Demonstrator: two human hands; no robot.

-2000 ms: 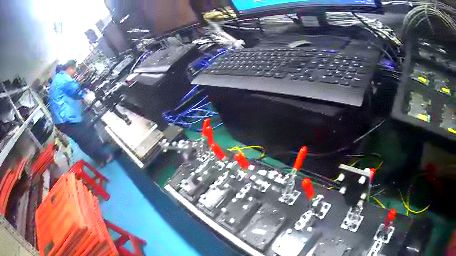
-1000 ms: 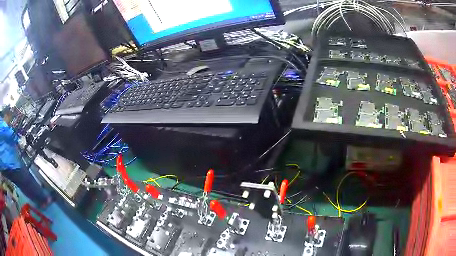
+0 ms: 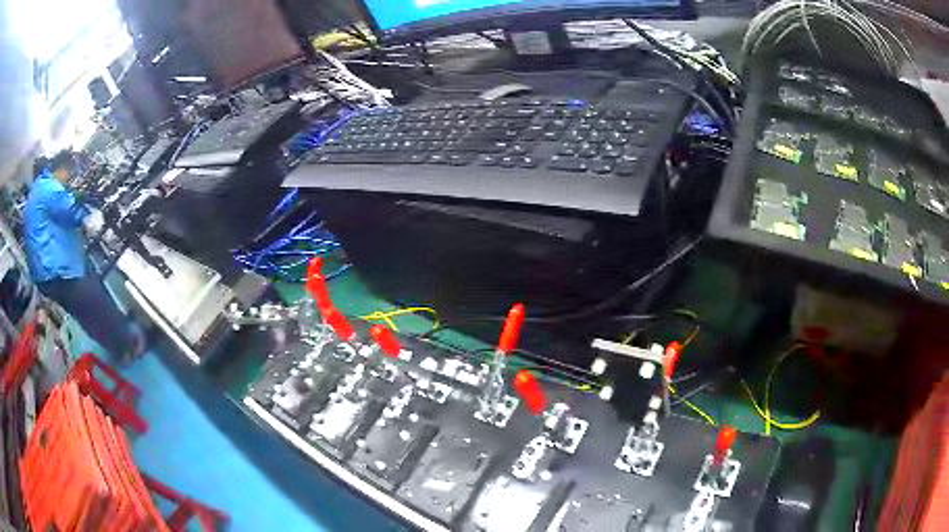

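Observation:
Neither of my hands is in view. The test fixture (image 3: 416, 457), a long black base, lies along the bench edge in front of me. Its toggle clamps have red handles, some upright, like the one near the middle (image 3: 510, 329), others leaning. Grey board nests sit along its front, and its near edge is cut off by the picture. A black foam tray (image 3: 726, 231) with rows of circuit boards (image 3: 777, 208), some with yellow spots, is at the right.
A black keyboard (image 3: 479, 145) rests on a black box behind the fixture. Blue cables (image 3: 297, 249) and thin yellow wires (image 3: 796, 421) lie around it. A dark mouse (image 3: 796, 501) is at the fixture's right end. Orange-red trays (image 3: 78, 457) stand by the aisle; a person in blue (image 3: 52, 229) stands at far left.
The view swung right, then partly back left. The person at far left and the aisle trays show more fully than one second ago. No fixture part has visibly moved.

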